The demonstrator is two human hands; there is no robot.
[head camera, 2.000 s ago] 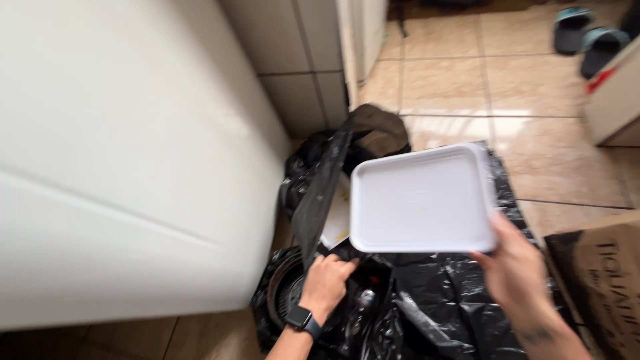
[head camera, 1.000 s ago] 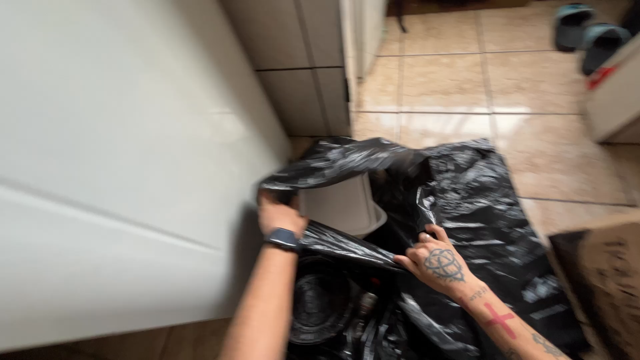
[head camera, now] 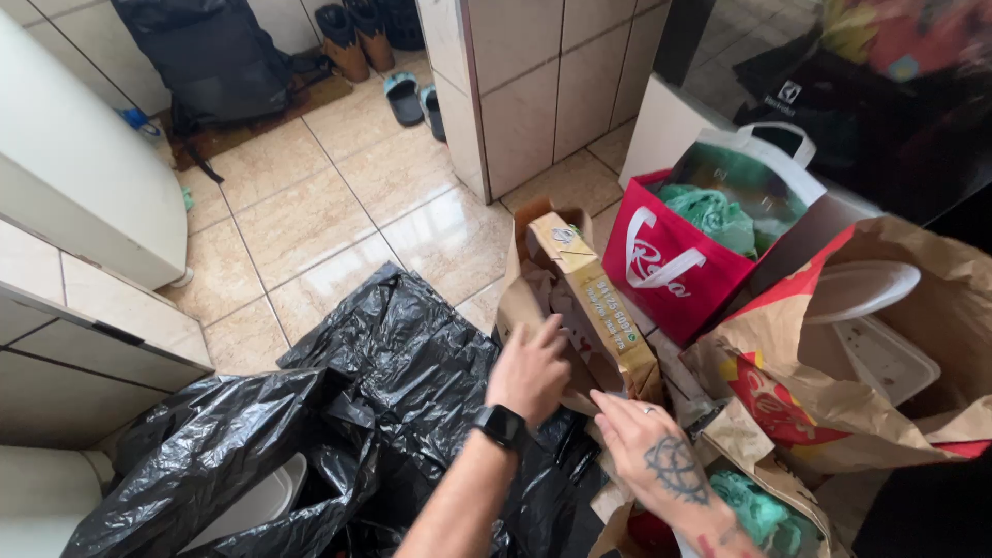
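My left hand, with a black smartwatch on its wrist, is at the near left rim of a brown paper bag. Inside that bag stand a yellow printed cardboard box and crumpled paper. My right hand, tattooed and wearing a ring, is at the bag's near edge, by the end of the box. Whether either hand grips the bag cannot be told. At the lower left lies a black plastic garbage bag, its mouth partly open, with a white tray showing inside.
A red bag holding green plastic stands beyond the paper bag. At right, a larger paper bag holds a clear lid and a white tray. Another bag with green plastic is nearer. Sandals and a backpack lie farther back.
The white tray, held in my right hand two seconds ago, is now inside the black garbage bag. Both hands have left that bag's mouth for the paper bag. The view has swung right.
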